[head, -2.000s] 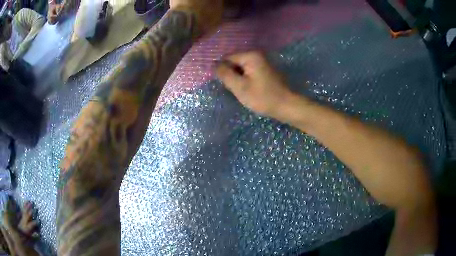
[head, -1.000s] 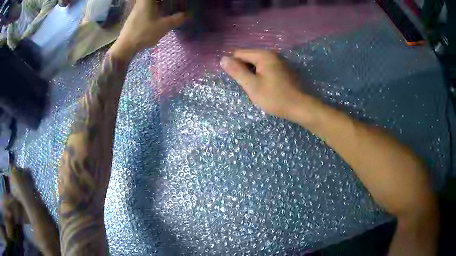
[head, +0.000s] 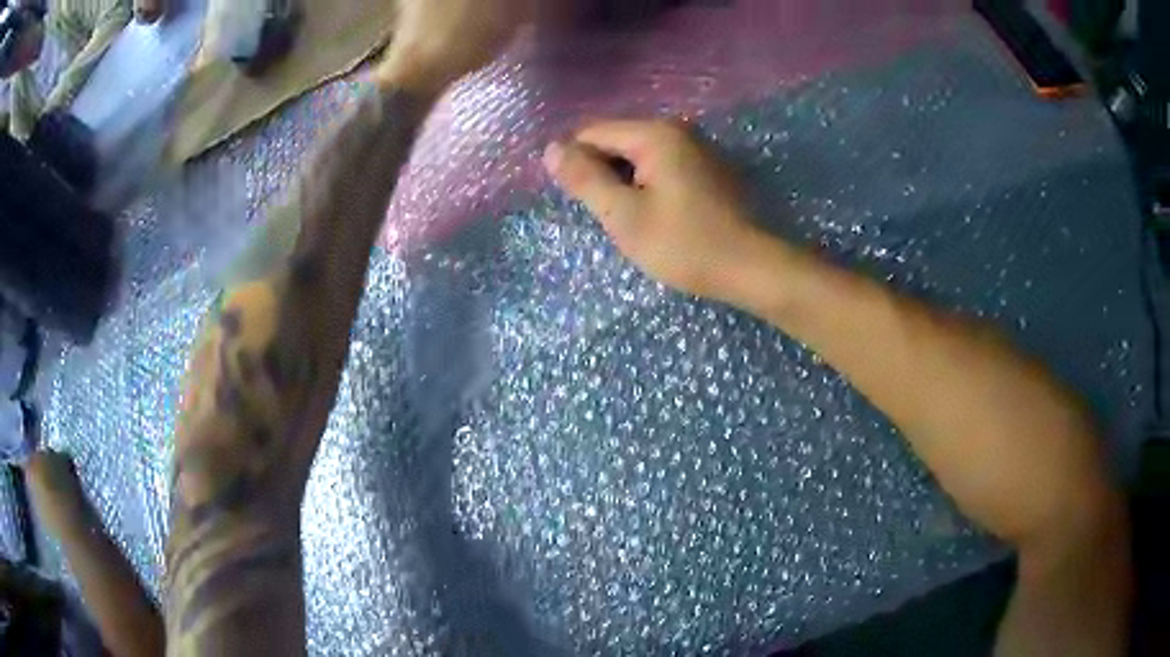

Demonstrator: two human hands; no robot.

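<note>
Clear bubble wrap (head: 719, 436) covers the table under my arms. Pink bubble wrap (head: 481, 173) lies at the far side. My left hand (head: 449, 36) is at the top edge, partly cut off and blurred, and what it holds, if anything, cannot be made out. My right hand (head: 642, 193) is curled over the pink and clear wrap, with thumb and fingertips together. A dark gap shows inside the curl; whether it pinches something small cannot be told. Blurred dark shapes lie at the far edge beyond my hands.
A thin black rectangle with an orange edge (head: 1033, 49) lies far right. Tan cardboard (head: 276, 84) is at the far left. Dark stacked shapes (head: 58, 238) stand at the left edge. Another person's arm (head: 90, 552) reaches in at the lower left. A blurred pale piece (head: 212, 212) is beside my left forearm.
My left hand moved left from the top middle, then back right to the top edge. My right hand stayed almost in place. The other person's arm at lower left changed position.
</note>
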